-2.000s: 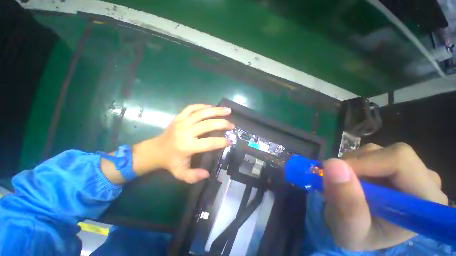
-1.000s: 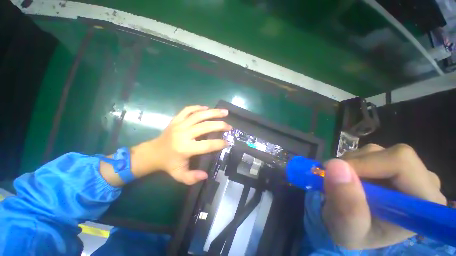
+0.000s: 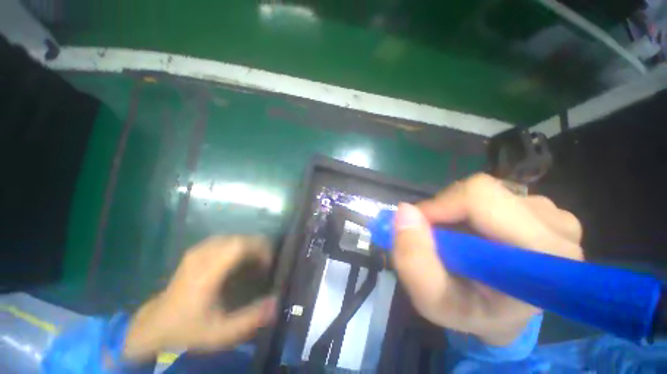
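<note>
The opened flat device (image 3: 344, 292) lies in a black tray (image 3: 291, 248) on the green mat. A strip of small shiny circuit parts (image 3: 351, 200) runs across its far end, and a dark flex strip (image 3: 344, 318) crosses the silvery panels. My right hand (image 3: 475, 256) grips the soldering iron (image 3: 541, 281) by its thick blue handle over the device's upper right. The iron's tip is not visible. My left hand (image 3: 208, 296) is blurred, at the tray's left side, empty with thumb and fingers apart. Whether it touches the tray's edge is unclear.
A green conveyor (image 3: 409, 66) with a pale rail (image 3: 292, 84) runs across behind the mat. A dark iron stand (image 3: 521, 155) is at the back right. A pale surface with a yellow line (image 3: 25, 318) shows at the lower left.
My left hand has come off the device's far left corner and moved left and nearer to me. My right hand and the iron have moved left over the device. The camera view has shifted slightly.
</note>
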